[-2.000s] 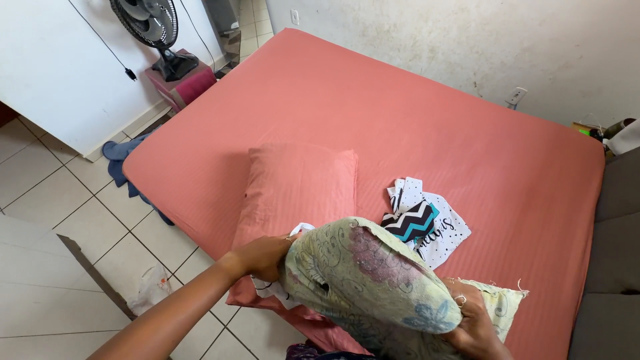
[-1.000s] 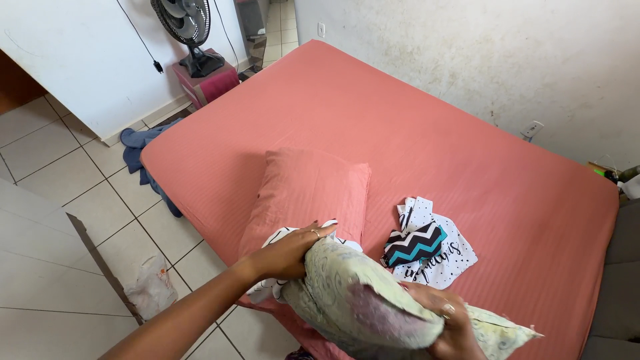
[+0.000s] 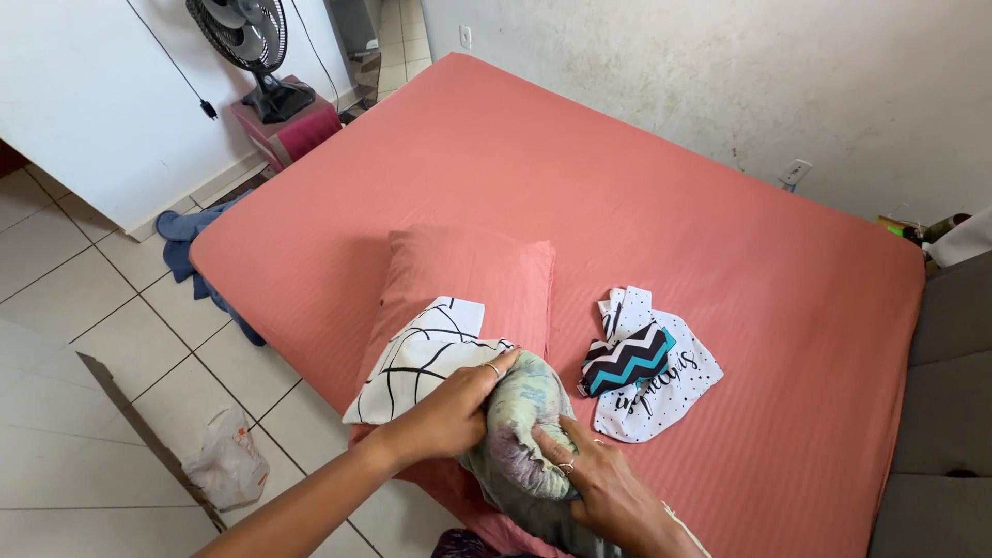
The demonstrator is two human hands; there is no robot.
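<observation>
Both hands grip a folded, floral-patterned pale green cushion (image 3: 535, 426) near the bed's front edge. My left hand (image 3: 457, 407) holds its upper left side; my right hand (image 3: 589, 473) presses into its right side, fingers partly in a fold. Under and beside my left hand lies a white cloth with black lines (image 3: 418, 360), partly over a salmon pillow (image 3: 469, 271). To the right, a white dotted cloth with lettering (image 3: 666, 403) lies on the bed, with a folded black, white and teal zigzag cloth (image 3: 628, 360) on it.
The bed has a salmon fitted sheet (image 3: 581, 170). A black fan (image 3: 256, 46) stands on a pink box (image 3: 291, 128) at the back left. Blue cloth (image 3: 186, 232) and a plastic bag (image 3: 229, 461) lie on the tiled floor. A grey padded headboard (image 3: 942, 403) borders the right side.
The cushion has gone from spread out between my hands to bunched and folded, and my hands are closer together. More of the black-lined white cloth shows.
</observation>
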